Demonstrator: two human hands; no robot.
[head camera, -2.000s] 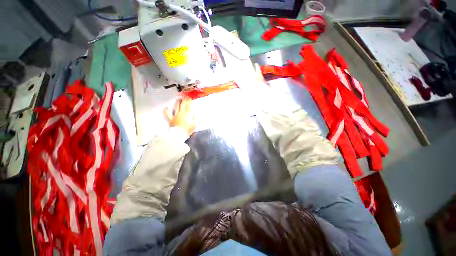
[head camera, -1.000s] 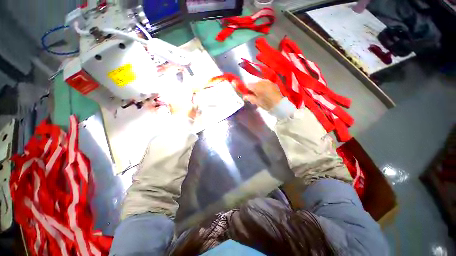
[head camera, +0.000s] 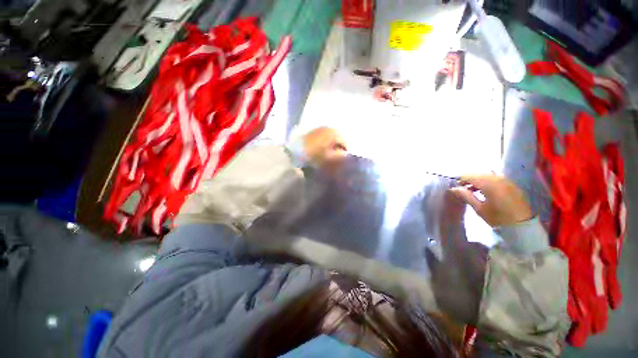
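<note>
My left hand (head camera: 325, 145) is blurred over the front left edge of the glaring white machine bed (head camera: 409, 136), fingers curled; whether it holds anything is unclear. My right hand (head camera: 497, 199) is near the bed's front right, thumb and fingers slightly apart, with no strip visible in it. The sewing machine head (head camera: 420, 21), with its yellow label, is at top centre. No red strip is seen on the washed-out bed. A large tangled pile of red strips with pale stripes (head camera: 185, 119) lies left; a straighter bundle of red strips (head camera: 584, 217) lies right.
A white elongated lamp-like piece (head camera: 502, 49) is right of the machine head. A small red strip bundle (head camera: 580, 75) lies at upper right, by a dark screen-like panel (head camera: 577, 24). A light metal part (head camera: 150, 45) stands at upper left.
The view has swung left. My right hand has moved from the red strip by the right bundle to the bed's front edge. My left hand has drawn back from the needle area.
</note>
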